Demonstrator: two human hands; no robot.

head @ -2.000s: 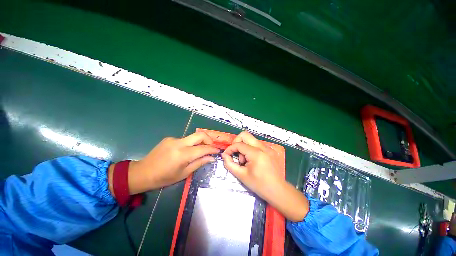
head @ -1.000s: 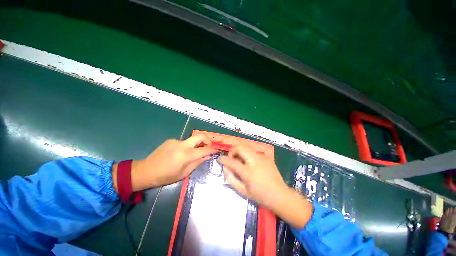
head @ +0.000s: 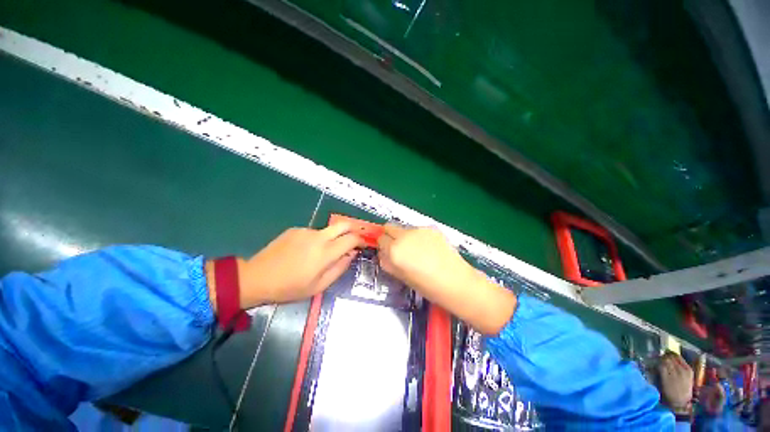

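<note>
An open tablet unit [head: 359, 363] with a large bright silver rectangle lies in a red-orange frame [head: 437, 371]. My left hand [head: 308, 263] is at the frame's top left, fingertips together over the top end. My right hand [head: 420, 260] meets it there from the right, fingers bent down at the top edge. The fingertips of both hands nearly touch. Whether they pinch a small part is hidden. A dark red strap [head: 227, 287] with a thin dark cord is on my left wrist.
A clear plastic tray [head: 498, 396] with small white bits lies right of the frame, partly under my right sleeve. A white chipped edge strip [head: 270, 153] runs behind. Another red-framed tablet [head: 588, 251] is on the green belt. Another person's hand [head: 675, 381] shows at lower right.
The view has shifted, and the framed tablet on the belt appears farther left and lower. My right hand has turned more over the top edge. More of the tablet's top-end circuitry shows.
</note>
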